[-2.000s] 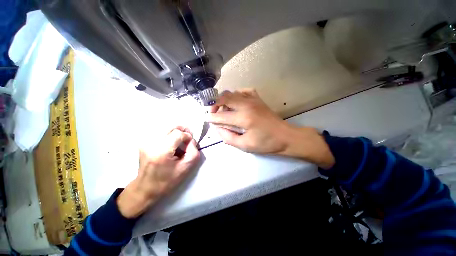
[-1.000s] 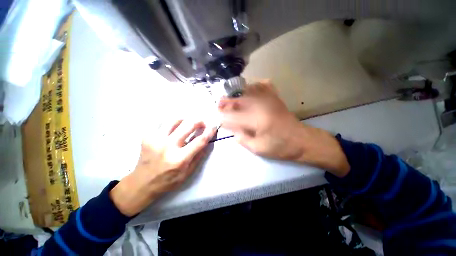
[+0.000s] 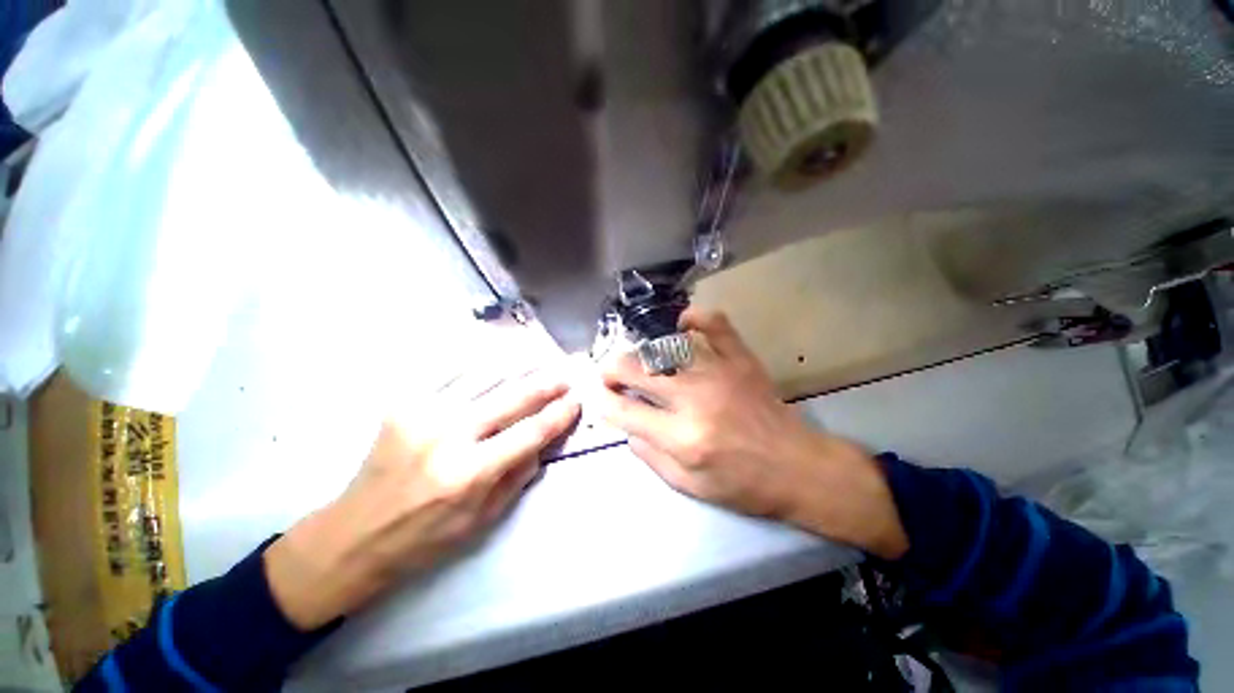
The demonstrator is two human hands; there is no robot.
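The sewing machine head (image 3: 541, 136) fills the top of the view, with a ridged tension dial (image 3: 809, 111) on its front. The presser foot and needle area (image 3: 650, 314) is a small dark metal cluster below it. My left hand (image 3: 453, 460) lies palm down on the white table, fingers pointing to the needle area. My right hand (image 3: 724, 427) is beside the needle area, its fingertips just in front of and beside the cluster. Any white piece under the fingertips is lost in the glare, so I cannot tell what either hand holds.
White cloth (image 3: 81, 176) is heaped at the upper left. Yellow printed tape (image 3: 135, 508) runs over brown cardboard at the left edge. The beige machine bed (image 3: 866, 305) lies under the arm. A dark metal part (image 3: 1083, 326) sits at the right. The table's front edge curves below my hands.
The view has shifted, and the machine head and its dial look larger. My left hand has gone from bunched fingers to lying flat. My right hand stays beside the needle area.
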